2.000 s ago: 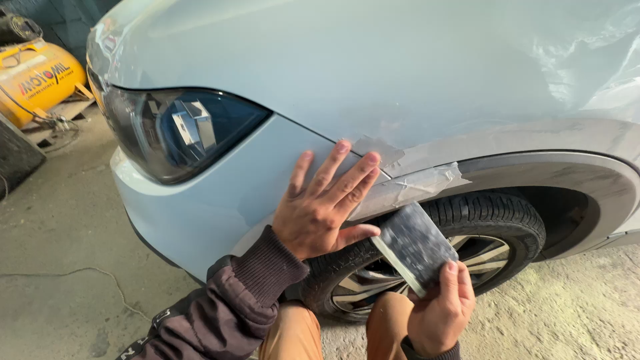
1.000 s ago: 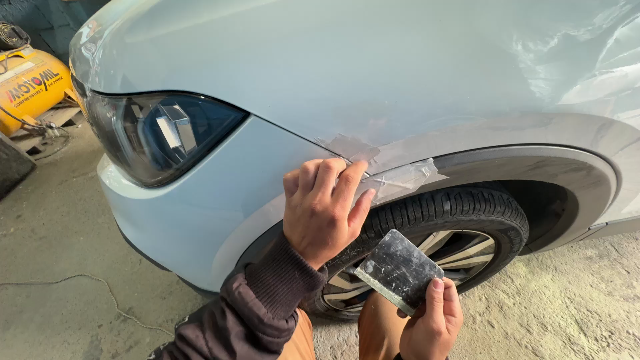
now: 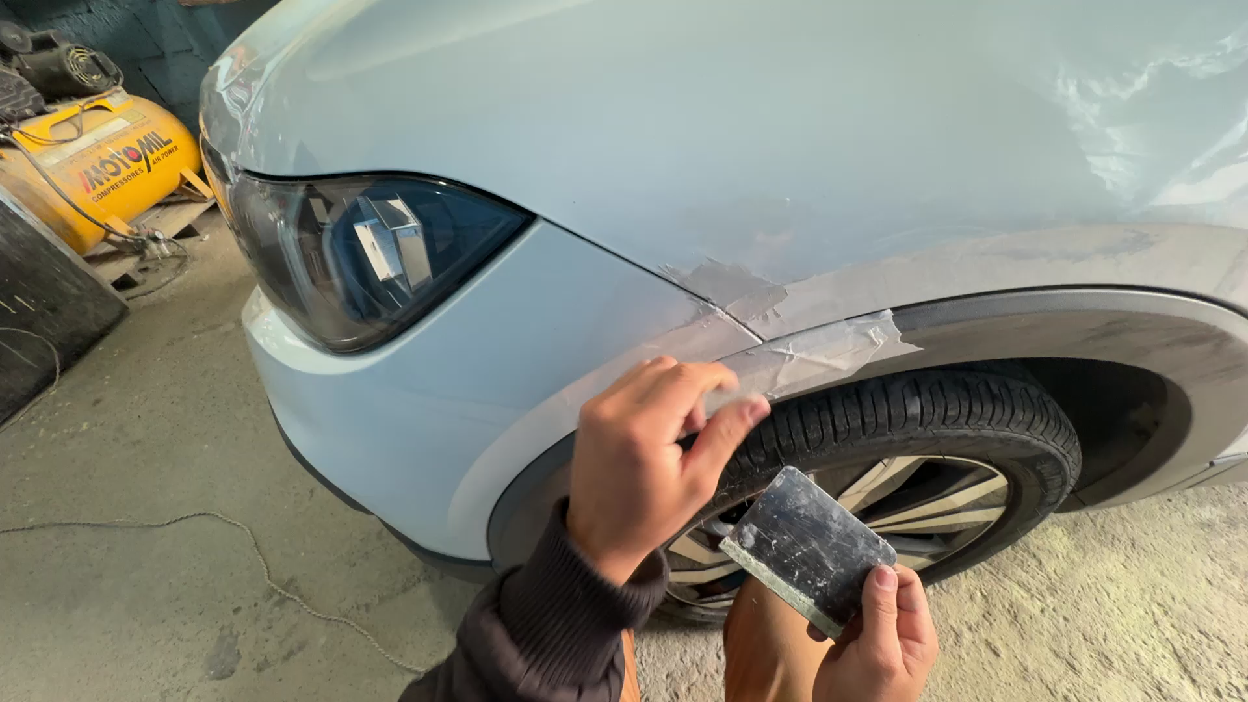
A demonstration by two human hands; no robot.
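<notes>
My left hand (image 3: 648,453), its fingers curled, is by the end of the masking tape (image 3: 829,353) on the wheel arch trim; whether it pinches the tape cannot be told. Just above the tape, a gray filler patch (image 3: 733,291) spans the seam between the light-colored fender (image 3: 877,127) and the bumper (image 3: 507,331). My right hand (image 3: 882,639) grips a corner of a dark rectangular spreader (image 3: 811,548) with pale residue along one edge, in front of the wheel (image 3: 916,497).
The headlight (image 3: 366,253) is left of the fender seam. A yellow air compressor (image 3: 136,161) stands at the far left, behind a dark panel (image 3: 49,302). A thin cord (image 3: 268,575) runs over the concrete floor.
My left hand lay spread on the bumper beside the seam, then its fingers bent, and it has moved down to the tape's end. My right hand still holds the spreader, now lower against the wheel.
</notes>
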